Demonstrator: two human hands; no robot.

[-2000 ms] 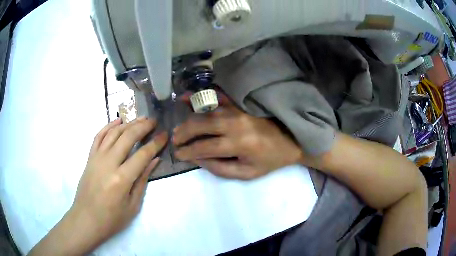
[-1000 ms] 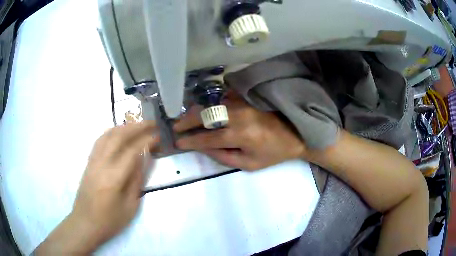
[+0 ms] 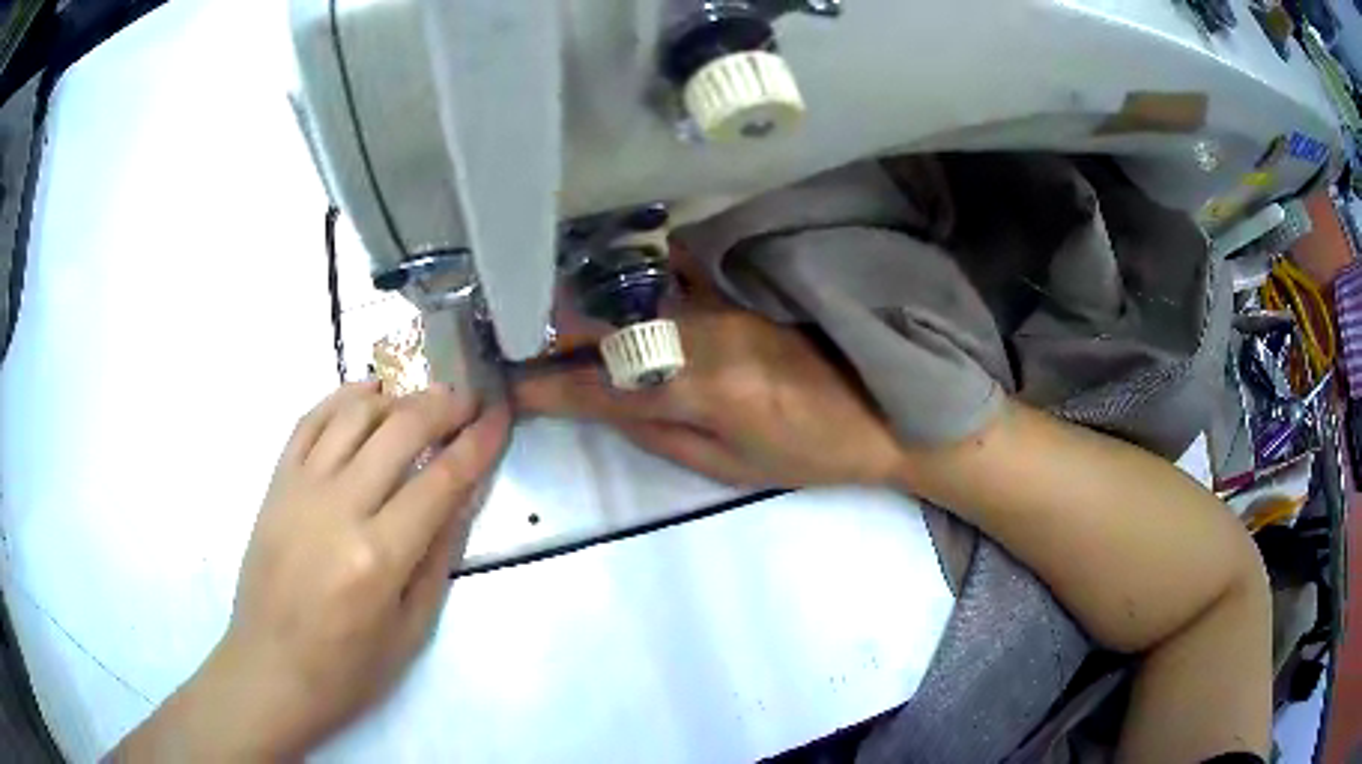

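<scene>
The grey-brown garment piece (image 3: 926,329) lies bunched under the machine arm and hangs over the table's front edge. Its narrow end (image 3: 481,373) shows at the presser foot, partly hidden by my fingers and the machine's white lever. My left hand (image 3: 359,523) lies palm down left of the foot, fingertips pressing the cloth end. My right hand (image 3: 732,391) lies flat right of the foot, fingertips at the cloth's edge, partly behind the tension knob (image 3: 644,354). The needle itself is hidden.
The white sewing machine (image 3: 926,75) spans the top. The machine bed (image 3: 598,485) with its dark outline is below my hands. A shiny plate (image 3: 397,346) shows left of the foot. At the right are a small box (image 3: 1273,391) and yellow cord (image 3: 1303,321).
The cloth end has moved up towards the foot, baring more machine bed. My left hand shifted slightly, then settled by the foot. The machine sits lower in view than two seconds ago.
</scene>
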